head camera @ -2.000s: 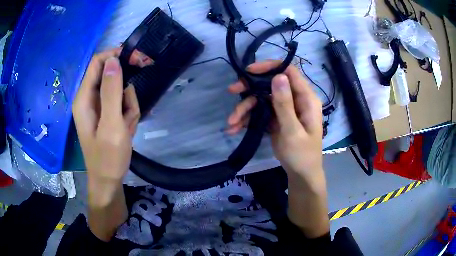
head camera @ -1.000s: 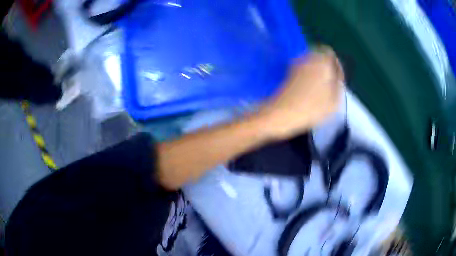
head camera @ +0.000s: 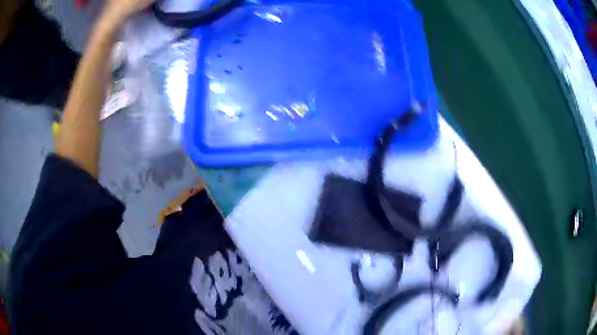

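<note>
My left hand (head camera: pixel 127 6) is at the upper left, blurred and cut off by the top edge. It is close to the end of a black headband (head camera: pixel 196 18); I cannot tell if it touches it. A second black headband (head camera: pixel 378 186) lies across the dark small-parts tray (head camera: pixel 343 216), one end over the blue bin's rim. More black curved parts (head camera: pixel 501 258) lie on the white foam sheet, with a small black C-shaped yoke (head camera: pixel 357 278) below the tray. A skin-coloured sliver at the bottom right edge may be my right hand; it is too cut off to tell.
The large blue bin (head camera: pixel 196 141) holds small scraps and stands between my left arm and the green surface (head camera: pixel 517 131) at the right. Crumpled clear plastic (head camera: pixel 147 85) is left of the bin. A small white strip (head camera: pixel 306 260) lies on the foam sheet.
The view has swung to the left. My left hand has gone from the tray area across the bin to the upper left. The headband earlier between my hands is no longer between them.
</note>
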